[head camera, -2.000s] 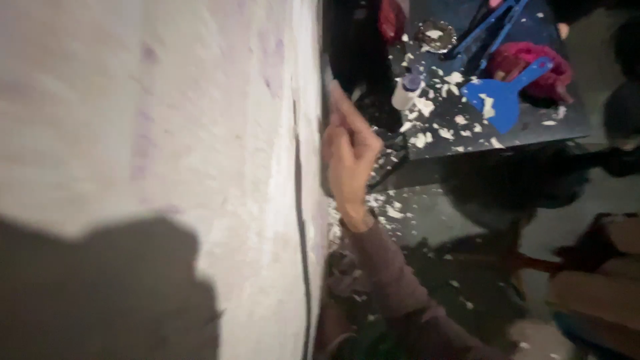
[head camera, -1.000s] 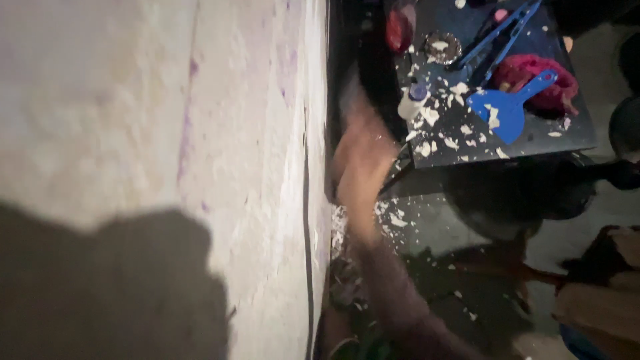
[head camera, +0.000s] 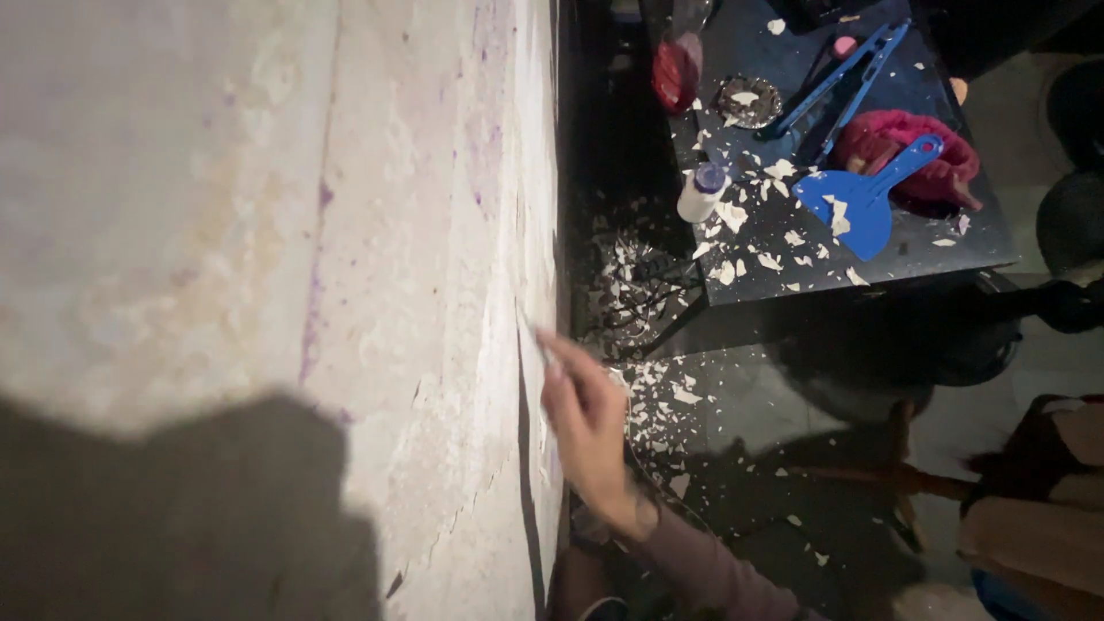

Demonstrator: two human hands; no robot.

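My right hand (head camera: 595, 423) is beside the pale plastered wall (head camera: 414, 259), its thumb and index finger pinching a small thin tool (head camera: 543, 349). The tool's tip points at the upper end of a long dark crack (head camera: 526, 466) in the wall; whether it touches is unclear. Peeled edges and purple stains mark the wall surface. Pale flakes (head camera: 664, 405) lie scattered on the floor beyond the hand. My left hand is not in view.
A dark table (head camera: 776, 293) at the upper right bears a blue scraper (head camera: 854, 203), blue tongs (head camera: 849, 86), a pink cloth (head camera: 914, 147), a white bottle with a purple cap (head camera: 700, 194), a glass dish (head camera: 748, 102) and flakes. Below the table is a dark round object (head camera: 957, 345).
My right hand has moved down along the wall, from alongside the table's near edge to the dark crack. The thin tool shows more plainly now.
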